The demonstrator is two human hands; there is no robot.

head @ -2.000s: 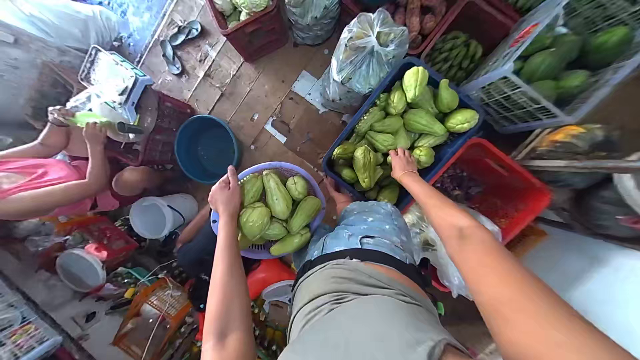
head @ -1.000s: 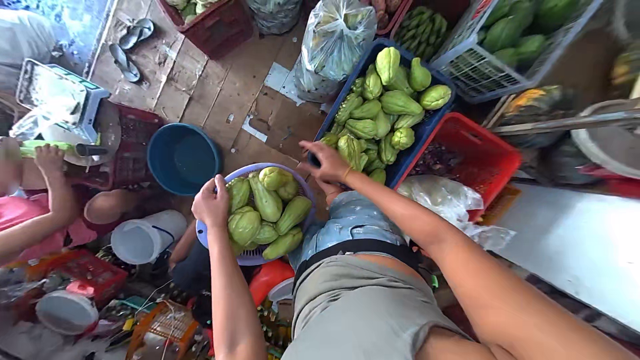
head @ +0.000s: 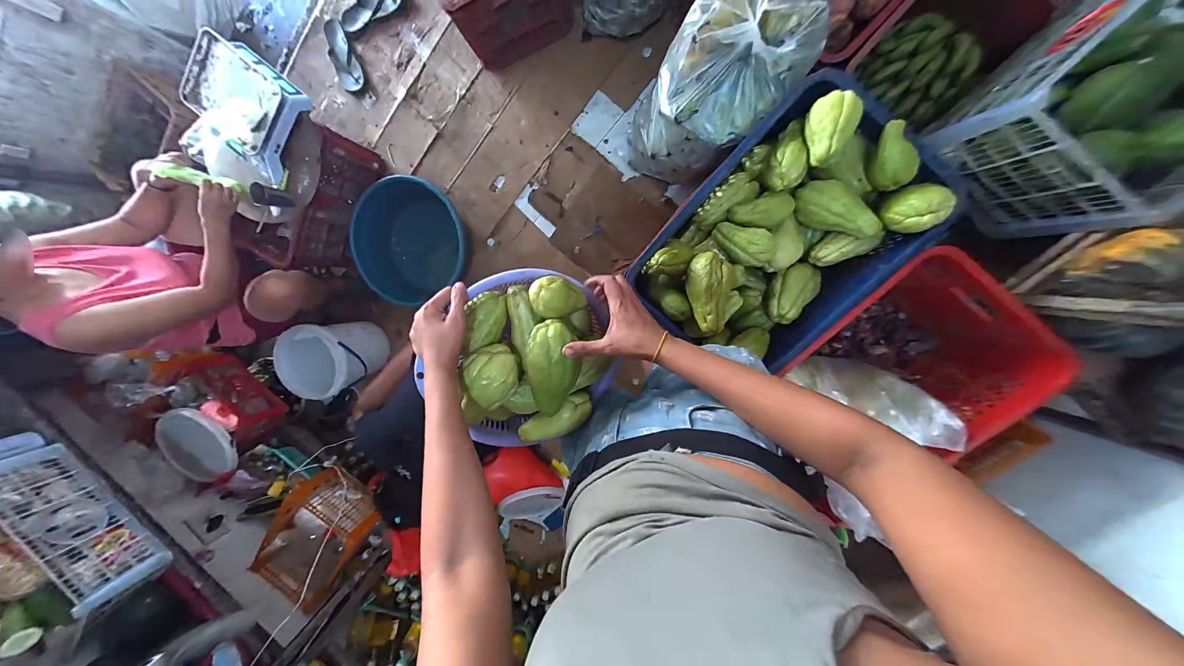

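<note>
A round purple plastic basket (head: 518,277) heaped with green chayotes (head: 551,365) is in front of my body. My left hand (head: 438,326) grips its left rim, thumb uppermost. My right hand (head: 622,319) is at the basket's right side, fingers near the rim, with the thumb reaching over to a chayote; whether it grips the rim is not clear. Right of the basket, a dark blue crate (head: 791,347) is full of more chayotes (head: 837,208). A clear plastic bag of produce (head: 735,74) stands behind the blue crate's left side.
A blue tub (head: 408,240) and a white bucket (head: 319,363) stand left of the basket. A seated person (head: 139,287) in pink holds a green vegetable further left. A red crate (head: 999,351) and a grey crate of green fruit (head: 1036,166) lie to the right.
My right hand has moved left, from the chayotes in the blue crate to the basket's right side. My left hand stays at the basket's left rim.
</note>
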